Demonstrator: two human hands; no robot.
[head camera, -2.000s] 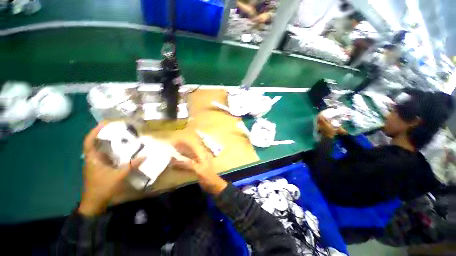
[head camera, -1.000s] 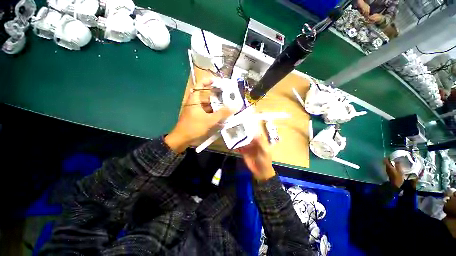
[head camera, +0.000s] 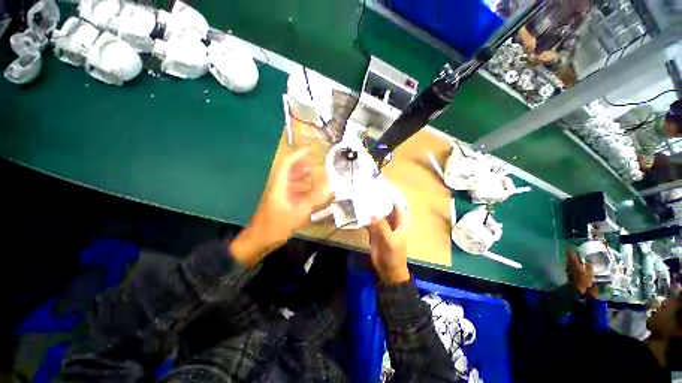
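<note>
A white camera assembly (head camera: 363, 191) is held over the tan work mat (head camera: 426, 238), its round open face with a dark centre turned up. My right hand (head camera: 389, 236) grips its lower right side. My left hand (head camera: 288, 206) is at its left, fingers apart; the fingertips are near the lower left part, and I cannot tell if they touch. A black electric screwdriver (head camera: 419, 112) slants down behind the assembly; its tip is hidden near the assembly's upper right edge. A short white antenna (head camera: 323, 215) sticks out at the lower left.
A screw feeder (head camera: 383, 88) stands behind the mat. White housings (head camera: 114, 57) line the back left. Antenna assemblies (head camera: 478, 230) lie at right. A blue bin (head camera: 487, 323) of white parts is below the bench edge. Another person's hand (head camera: 579, 271) works at far right. A grey pole (head camera: 553, 105) slants behind.
The assembly has turned, so its round face now points up. My left hand has moved off its upper part to the lower left and opened. The screwdriver appears slightly shifted with the view.
</note>
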